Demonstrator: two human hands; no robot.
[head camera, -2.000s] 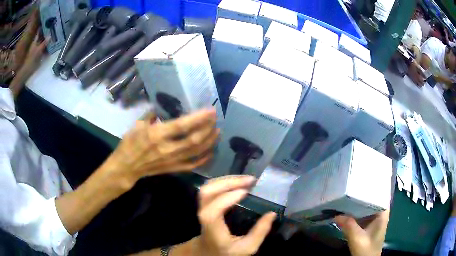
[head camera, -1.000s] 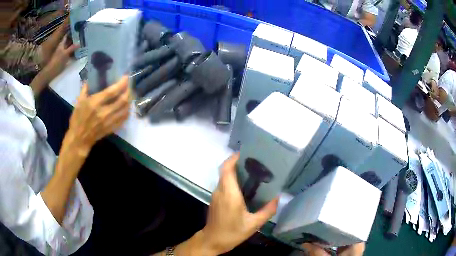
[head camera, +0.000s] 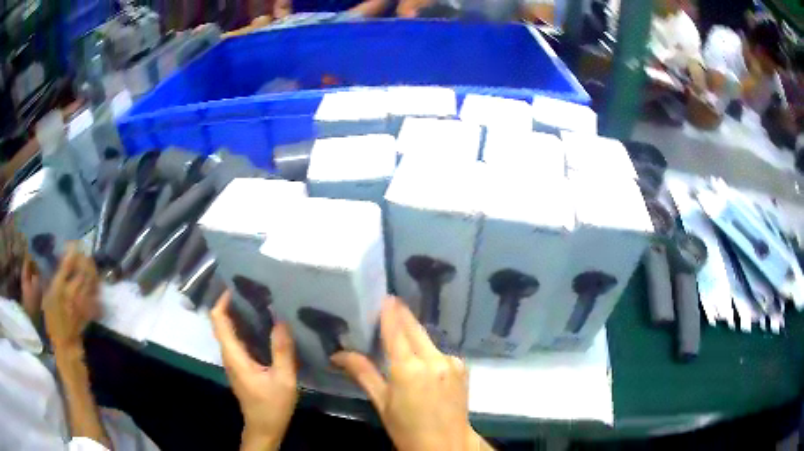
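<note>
My left hand (head camera: 263, 388) is at the lower front of a white-topped MINI FAN carton (head camera: 242, 211), fingers at its left side and thumb at its front. My right hand (head camera: 419, 379) grips a second carton (head camera: 331, 233), thumb on its front and fingers on its right side. The two cartons stand side by side, touching or nearly so, and the right one partly hides the left one. Other packed cartons (head camera: 520, 255) stand upright in close rows just to the right and behind.
A blue crate (head camera: 212, 114) is behind the cartons. Grey fans (head camera: 167, 211) lie piled at left, beside another worker's hand (head camera: 70, 295) and carton. A white sheet (head camera: 538, 388) lies under the cartons. Fans (head camera: 686, 308), flat carton blanks (head camera: 749, 238) and a green post (head camera: 628, 70) are at right.
The view has turned, showing more of the crate. The carton in my right hand has moved from the far right to beside the one in my left hand. The other worker's carton moved further left.
</note>
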